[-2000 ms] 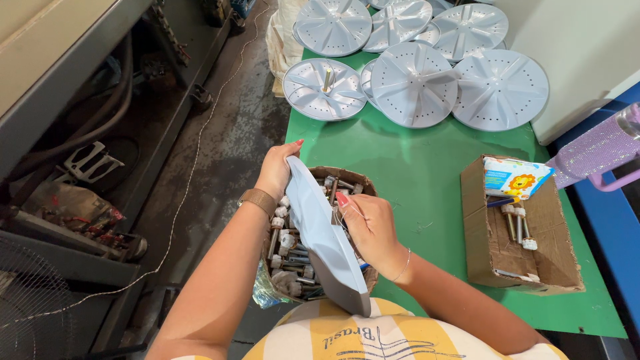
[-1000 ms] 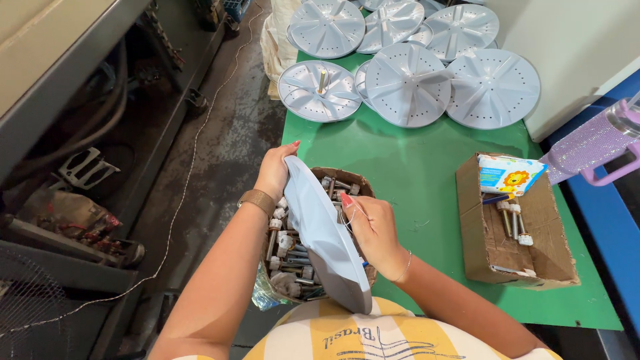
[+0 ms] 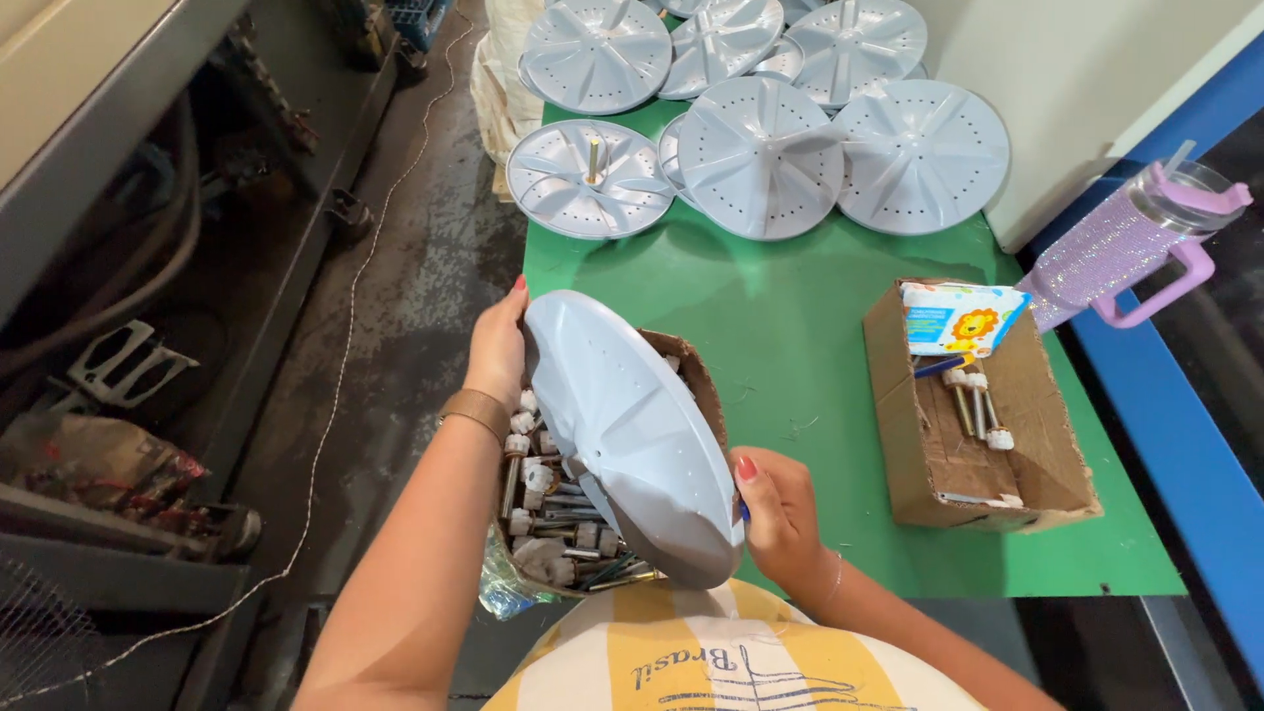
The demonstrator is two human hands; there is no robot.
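A grey plastic ribbed disc with small holes (image 3: 632, 425) is tilted in front of my body. My left hand (image 3: 499, 346) grips its upper left rim. At the lower right rim is my right hand (image 3: 780, 509), its fingers curled with a small blue item partly showing at them; whether it also grips the rim is hard to tell. Beneath the disc stands a cardboard box (image 3: 706, 385) of metal shafts with white plastic ends (image 3: 538, 479), partly hidden by the disc.
Several similar discs (image 3: 760, 158) lie at the far end of the green tabletop (image 3: 810, 395), one with a brass-coloured shaft (image 3: 593, 163) upright. To the right are a cardboard box (image 3: 894, 434) with a few shafts and a printed packet (image 3: 963, 321), and a glittery lilac tumbler (image 3: 1116, 252).
My right hand has moved from the disc's upper right side down to its lower right rim. The disc has turned so that more of its ribbed face shows.
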